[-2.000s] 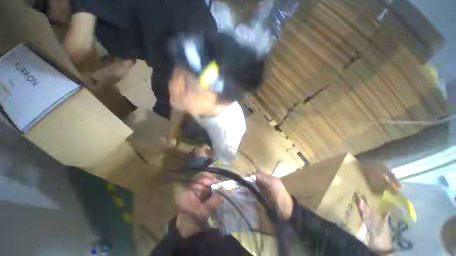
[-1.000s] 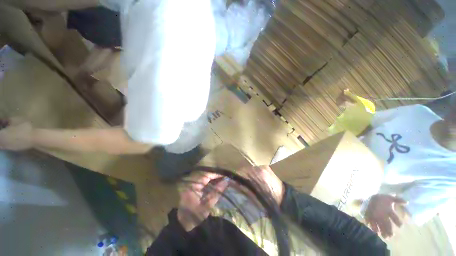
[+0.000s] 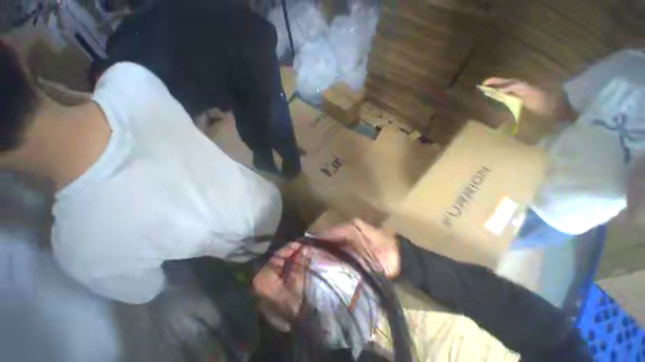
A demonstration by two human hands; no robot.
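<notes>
My left hand (image 3: 279, 286) and my right hand (image 3: 368, 246) are close together at the bottom middle, fingers curled at the upper edges of a whitish thin thing (image 3: 339, 279). Dark curved strands and blur cross it, so I cannot tell what it is. Beyond my right hand stands a brown shipping carton (image 3: 470, 187) printed "FURRION", with a white carton label (image 3: 503, 215) on its side.
A person in a white shirt (image 3: 163, 191) bends at the left, beside a person in dark clothes (image 3: 198, 56). Another person at the right holds yellow label sheets (image 3: 506, 102). Flattened cartons (image 3: 431, 49) stand behind; a blue plastic pallet (image 3: 612, 325) lies at the lower right.
The white-shirted person has moved left and down in view. The yellow sheets are now higher beside the carton. The carton's white label and the blue pallet have come into view. My hands remain together.
</notes>
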